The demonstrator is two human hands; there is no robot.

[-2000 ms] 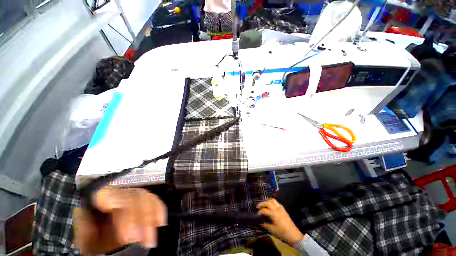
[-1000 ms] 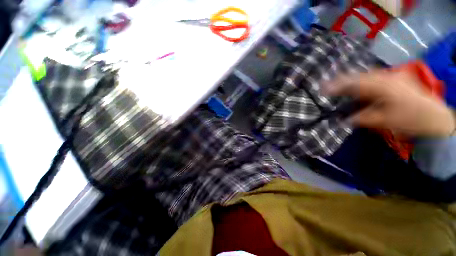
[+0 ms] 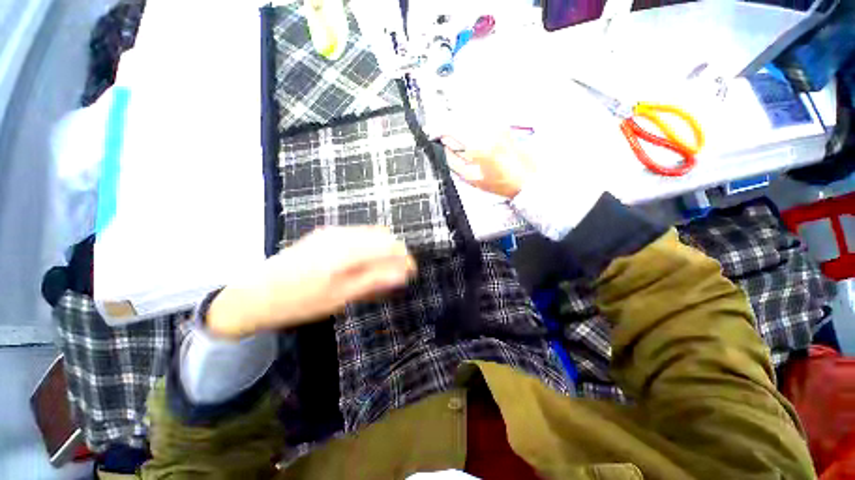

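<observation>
The plaid garment panel (image 3: pixel 361 164) lies on the white machine table, with black along its left edge, and hangs over the front edge onto the lap. A narrow black strip (image 3: pixel 457 202) runs down its right edge from the needle area. My right hand (image 3: pixel 487 161) is at the strip's right side, below the needle area, fingertips at the strip; its grip is unclear. My left hand (image 3: pixel 323 279) is blurred over the panel near the table's front edge, fingers together; whether it holds cloth cannot be told.
Scissors (image 3: pixel 664 139) with red and yellow handles lie on the table at right. A yellow-green item (image 3: pixel 325 28) is left of the needle area. Plaid bundles (image 3: pixel 112 366) hang at left and others (image 3: pixel 741 253) lie at right. A red stool (image 3: pixel 830 230) stands at far right.
The view has swung back to the machine table. My right hand has moved from the plaid bundle at right to the black strip. The strip now lies along the panel's right edge instead of crossing it.
</observation>
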